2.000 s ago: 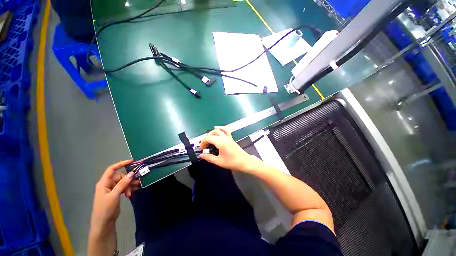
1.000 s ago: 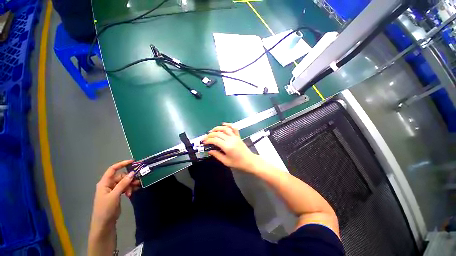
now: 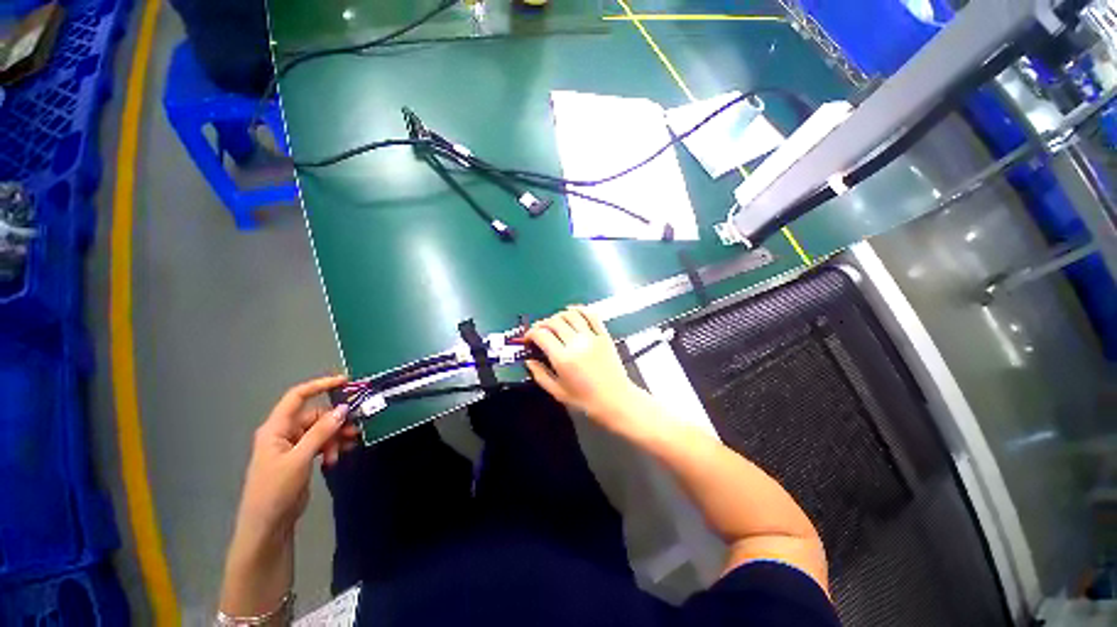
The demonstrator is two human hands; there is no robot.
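A black wire harness (image 3: 423, 369) with white tags lies along the steel rule (image 3: 637, 296) at the bench's near edge. My left hand (image 3: 300, 423) grips its left end, where coloured wires show, at the bench corner. My right hand (image 3: 581, 364) is on the harness further right, with its fingertips on the cables beside a white tag. A black strap (image 3: 478, 355) crosses the rule between my hands. What lies under my right palm is hidden.
Another harness (image 3: 466, 172) lies mid-bench, with a long black cable looping over white paper (image 3: 625, 165). A grey metal arm (image 3: 900, 116) stands at the right. A black mesh surface (image 3: 808, 429) is at near right. A blue stool (image 3: 227, 123) and part of a person are at far left.
The view has shifted, so the bench sits slightly further right. My right hand has slid a little right along the harness, and a reddish part shows by its fingertips. My left hand keeps its grip.
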